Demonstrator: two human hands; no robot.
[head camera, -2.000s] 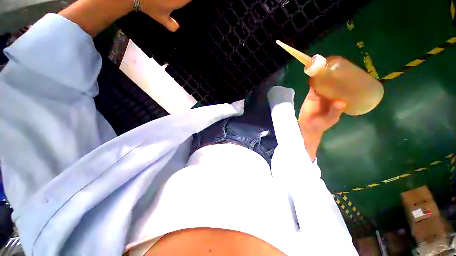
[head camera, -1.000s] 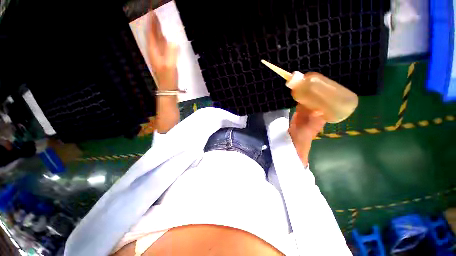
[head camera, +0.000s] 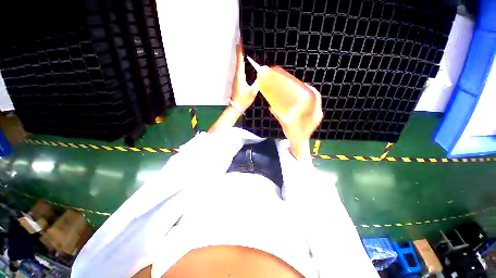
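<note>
A squeeze bottle with amber liquid and a long pale nozzle is in my right hand. It tilts up and to the left, its tip over the left-edge cells of a black grid tray. My left hand is at the tray's left edge, where the tray meets a white surface. Its fingers point away from me, its thumb side close to the nozzle, and I see nothing held in it. The contents of the cells are too dark to tell.
Stacked black trays stand at the left, beyond the white surface. A blue bin is at the right, past a white strip. Behind are green floor with yellow-black tape, cartons and a blue stool.
The view has swung and levelled. My left hand has moved from over the white surface to the tray's left edge. My right hand has brought the bottle left, close to it.
</note>
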